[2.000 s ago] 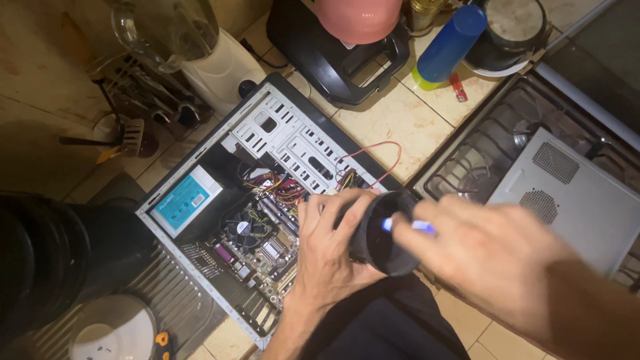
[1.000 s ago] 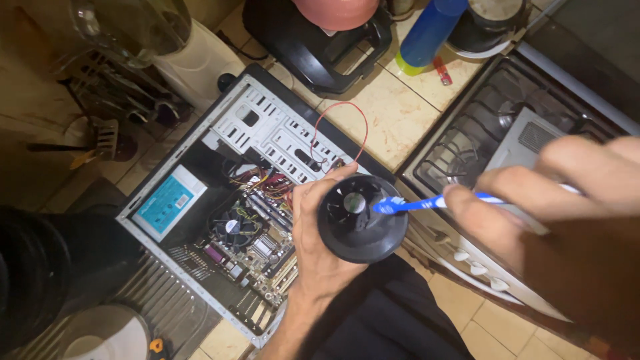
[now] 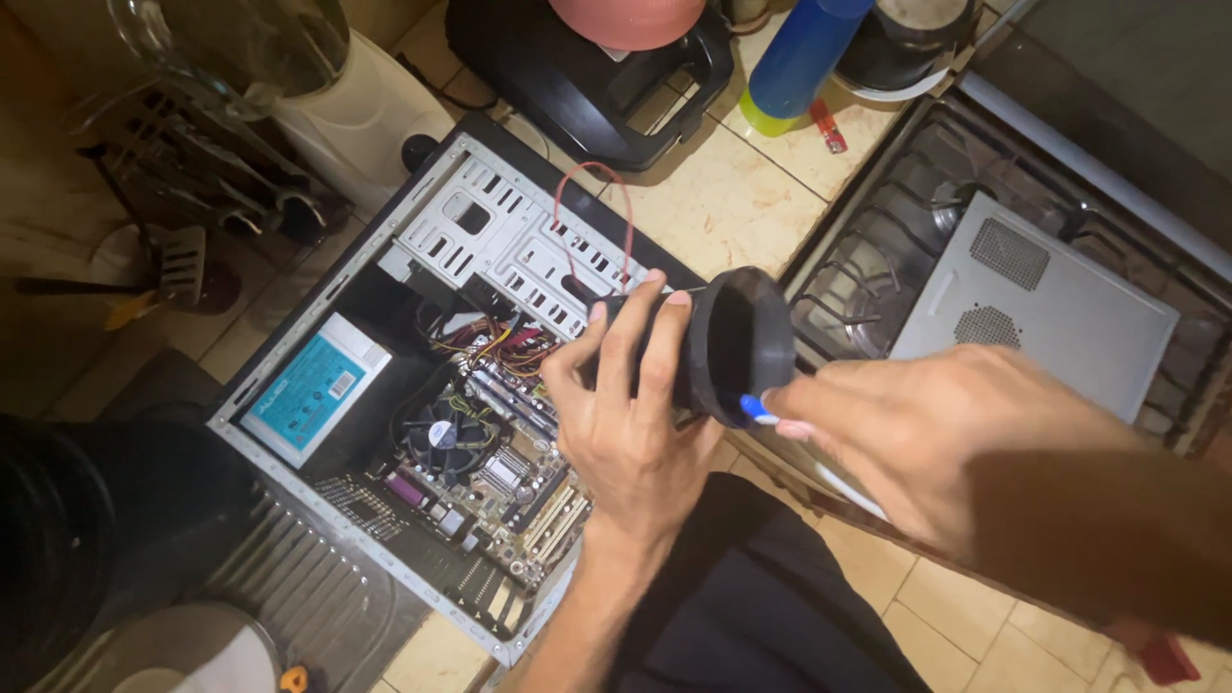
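Note:
My left hand (image 3: 630,414) is wrapped around a round black plastic part (image 3: 741,342) with a flared, hollow rim, held above the right side of an open computer case (image 3: 318,510). My right hand (image 3: 895,433) grips a blue and white brush (image 3: 757,409), whose visible end is at the lower edge of the rim; most of it is hidden by the fingers. In the case are a power supply (image 3: 316,388) with a blue label, a CPU fan (image 3: 445,435), bundled cables and a motherboard (image 3: 505,469). A thin red wire (image 3: 630,217) loops above the drive bay.
A grey perforated metal panel (image 3: 1049,308) lies on the gas stove (image 3: 871,241). Behind the case stand a blender (image 3: 356,106), a black countertop appliance (image 3: 577,106) under a pink bowl (image 3: 630,19), and a blue cup (image 3: 804,63). A ridged metal drainboard (image 3: 289,577) is at lower left.
The black part, whose opening faced the view one second ago, is now tilted to the right. My right hand has moved in closer, with the brush at the lower rim.

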